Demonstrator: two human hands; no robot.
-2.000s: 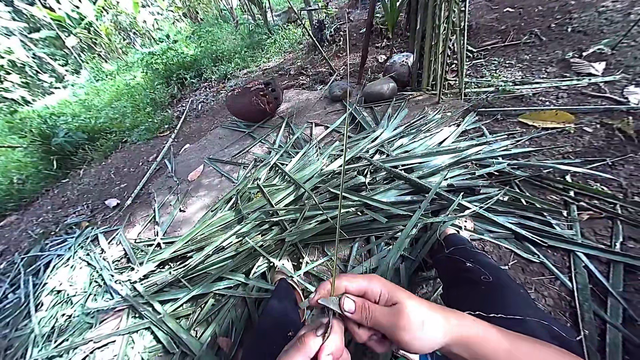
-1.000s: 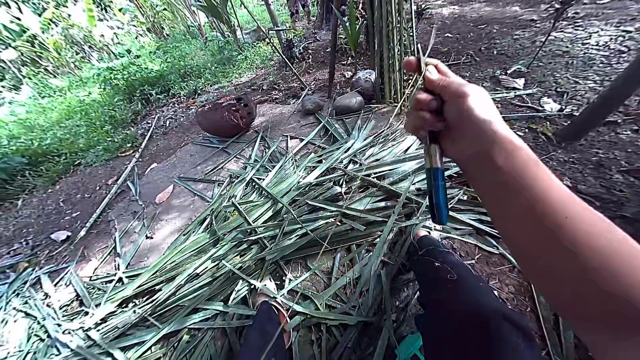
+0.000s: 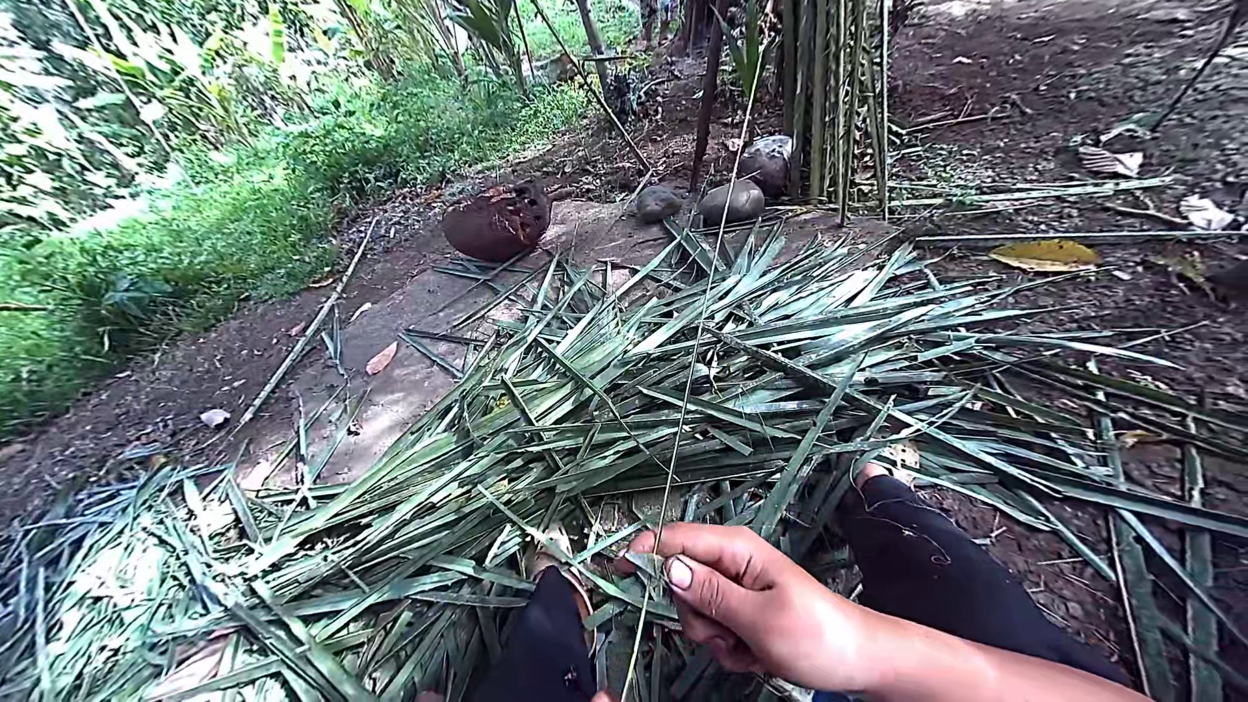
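Observation:
My right hand [image 3: 731, 600] is closed low in the middle of the head view. Its thumb and forefinger pinch a long thin leaf midrib [image 3: 688, 390] against what looks like a small grey blade tip [image 3: 643, 563]. A bit of blue shows under the wrist, likely the knife's handle; the palm hides the rest. The midrib rises up and slightly right over a heap of green palm leaf strips [image 3: 585, 400]. Of my left hand [image 3: 604, 696], only a fingertip shows at the bottom edge, by the midrib's lower end; its grip is hidden.
My dark-clothed legs [image 3: 936, 565] stand among the strips. Beyond the heap lie a brown rounded object with holes [image 3: 497, 224] and several stones [image 3: 731, 203]. A bundle of upright stalks [image 3: 834, 107] rises behind. A thin stick [image 3: 307, 336] lies left, a yellow leaf [image 3: 1045, 255] right.
One second ago my right hand was raised at the upper right with the blue-handled tool; it has come down to the lower middle. The midrib now stretches up from it across the heap.

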